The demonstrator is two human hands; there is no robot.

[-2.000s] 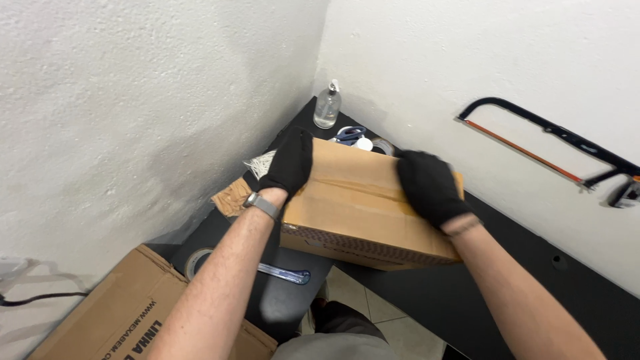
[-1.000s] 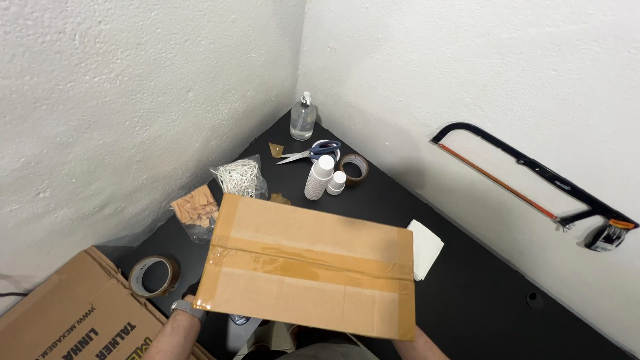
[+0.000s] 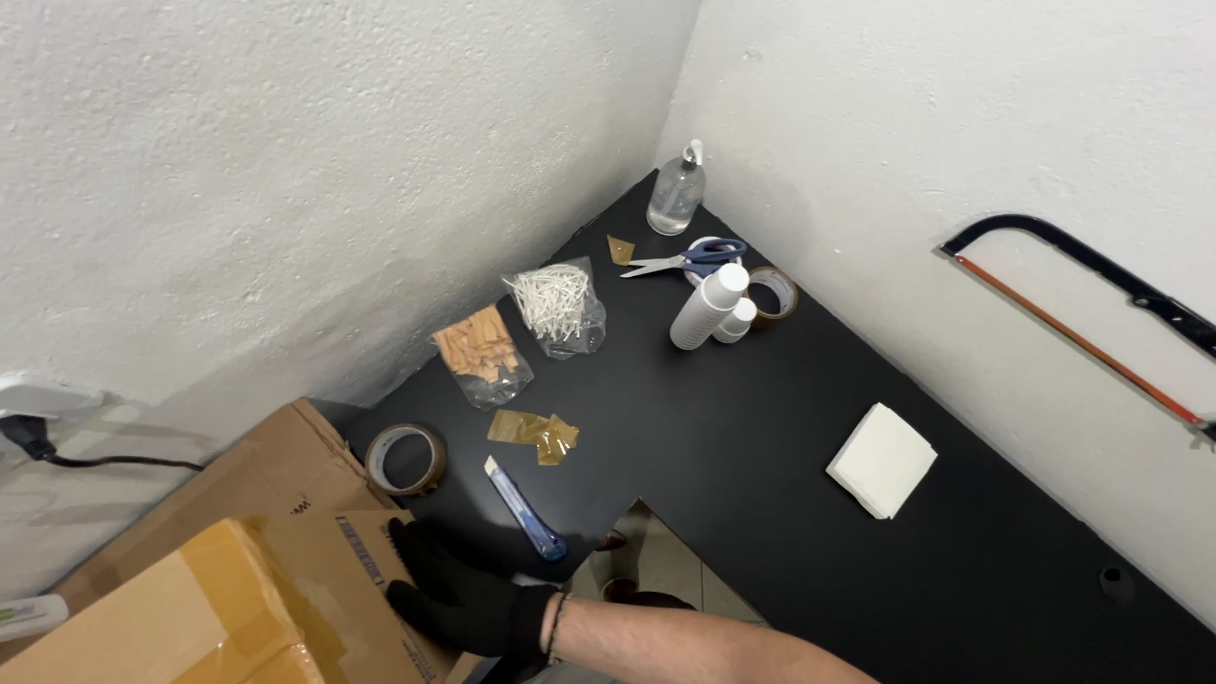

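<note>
My right hand (image 3: 465, 589), in a black glove, lies against the printed side of a taped cardboard box (image 3: 142, 608) at the lower left, its fingers spread. My left hand is out of the frame. Beside the gloved fingers, on the black table, a blue utility knife (image 3: 525, 508) lies near pieces of brown tape (image 3: 535, 434). A roll of brown packing tape (image 3: 406, 460) rests next to the box. Farther back are a bag of wooden pieces (image 3: 482, 353) and a bag of white sticks (image 3: 556, 304).
Stacked white cups (image 3: 708, 307), scissors (image 3: 684, 258), a second tape roll (image 3: 771, 295) and a clear pump bottle (image 3: 677, 190) stand or lie toward the corner. White napkins (image 3: 882, 462) lie at the right. A bow saw (image 3: 1073, 332) hangs on the wall. Another carton (image 3: 285, 456) is at the left.
The taped box has moved from the middle of the table to the lower left, with my right hand at its side. The knife, tape scraps and napkins now show fully. My left hand has left the view.
</note>
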